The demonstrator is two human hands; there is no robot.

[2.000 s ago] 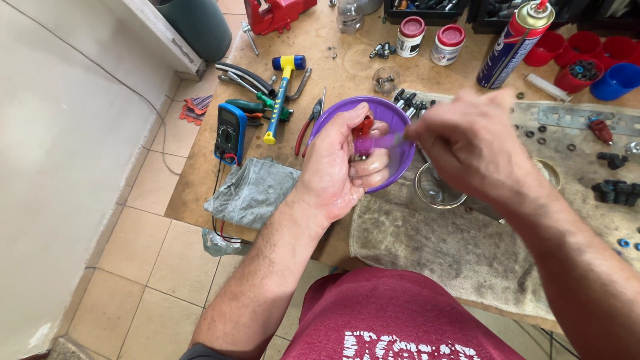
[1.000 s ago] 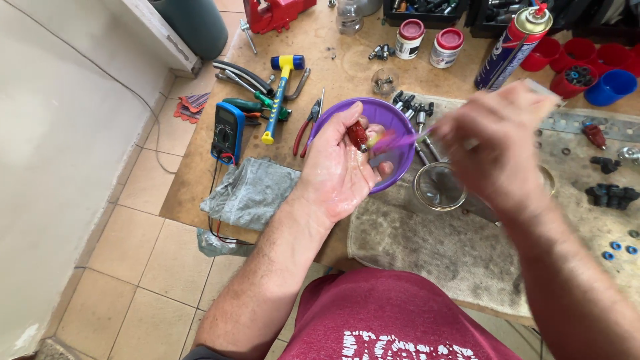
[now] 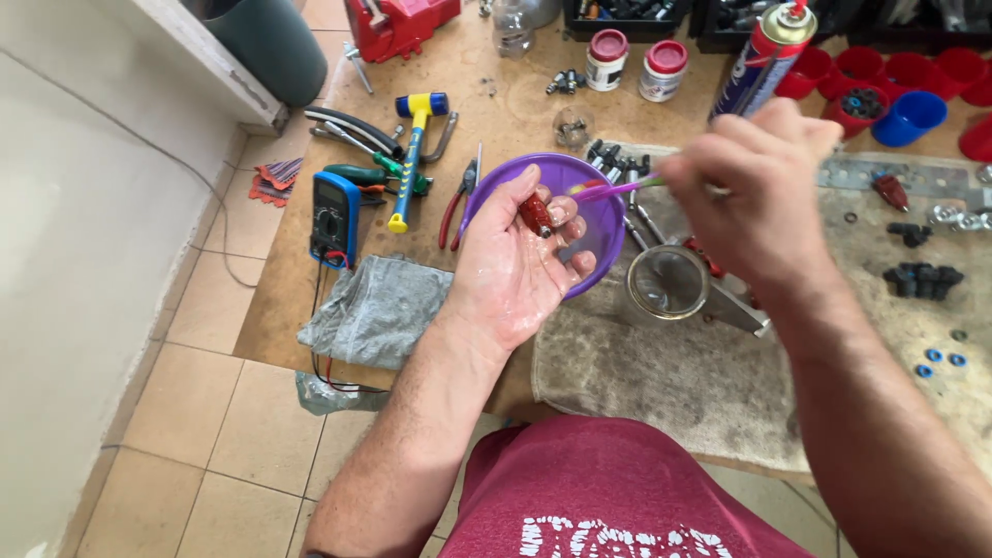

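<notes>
A purple plastic bowl point(image 3: 608, 232) stands at the bench's near edge. Over it, palm up and wet, my left hand point(image 3: 519, 260) grips a small red cylindrical part point(image 3: 535, 214) with a metal tip, probably a fuel injector, between thumb and fingers. My right hand point(image 3: 756, 186), slightly blurred, is closed on the handle of a pink-purple brush point(image 3: 616, 189). The brush's head end lies at my left fingertips, close to the red part; its bristles are hard to make out. Beside the bowl a glass jar point(image 3: 666, 283) rests below my right hand.
Left of the bowl lie red-handled pliers point(image 3: 457, 205), a yellow-and-blue mallet point(image 3: 411, 167), a multimeter point(image 3: 335, 221) and a grey cloth point(image 3: 387, 310). A spray can point(image 3: 763, 62), two lidded jars point(image 3: 607, 60) and red cups point(image 3: 856, 108) stand behind. A stained towel point(image 3: 666, 387) with small parts covers the right.
The red part has shifted within my left hand, and its metal tip now points down toward the palm. My right hand has moved about with the brush, which stays near my left fingers.
</notes>
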